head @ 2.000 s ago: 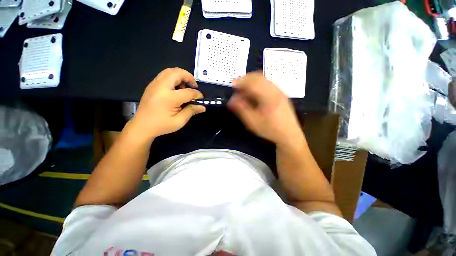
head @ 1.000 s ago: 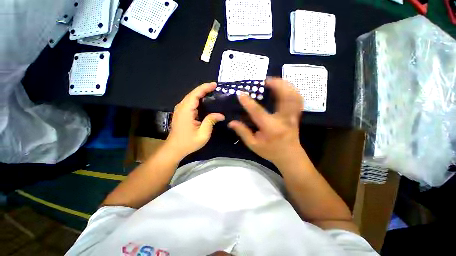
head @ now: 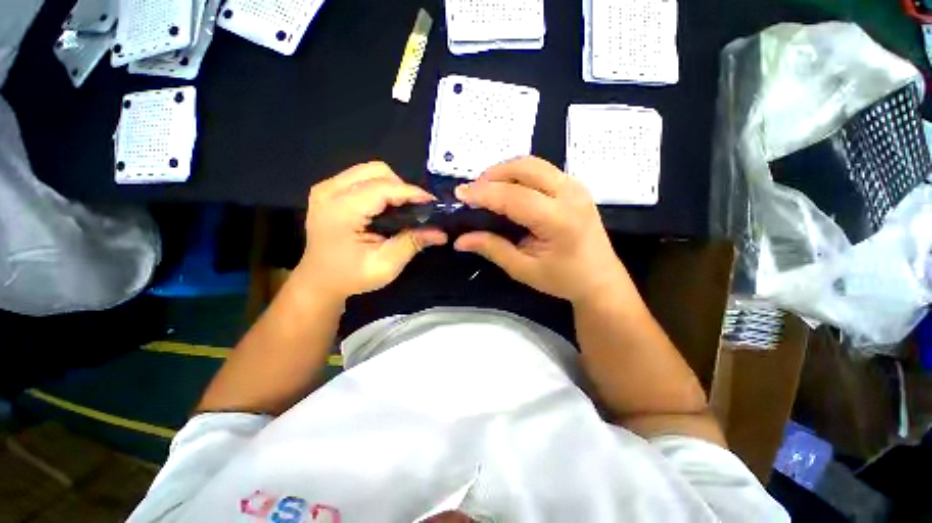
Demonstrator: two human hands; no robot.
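Note:
My left hand (head: pixel 358 230) and my right hand (head: pixel 537 227) meet in front of my body at the table's front edge. Both hold a dark flexible sheet of adhesive pads (head: pixel 414 216), seen nearly edge-on between the fingers; its white spots are mostly hidden. A white perforated cover plate (head: pixel 482 127) lies just beyond my hands, with dark dots at its two left corners. To its right lies another white perforated plate stack (head: pixel 614 153), with no dark corner dots that I can make out.
More plate stacks lie behind (head: pixel 631 39). A yellow utility knife (head: pixel 411 63) lies left of centre. Dotted plates (head: pixel 155 135) lie at left. A clear plastic bag (head: pixel 787 209) and a dark dotted sheet (head: pixel 887 143) are at right, above a cardboard box (head: pixel 761 398). Someone's pale sleeve shows at far left.
The pad sheet, tilted with its white spots showing a second ago, is now nearly edge-on. My right hand has closed in on it. The dark dotted sheet at right has come into sight.

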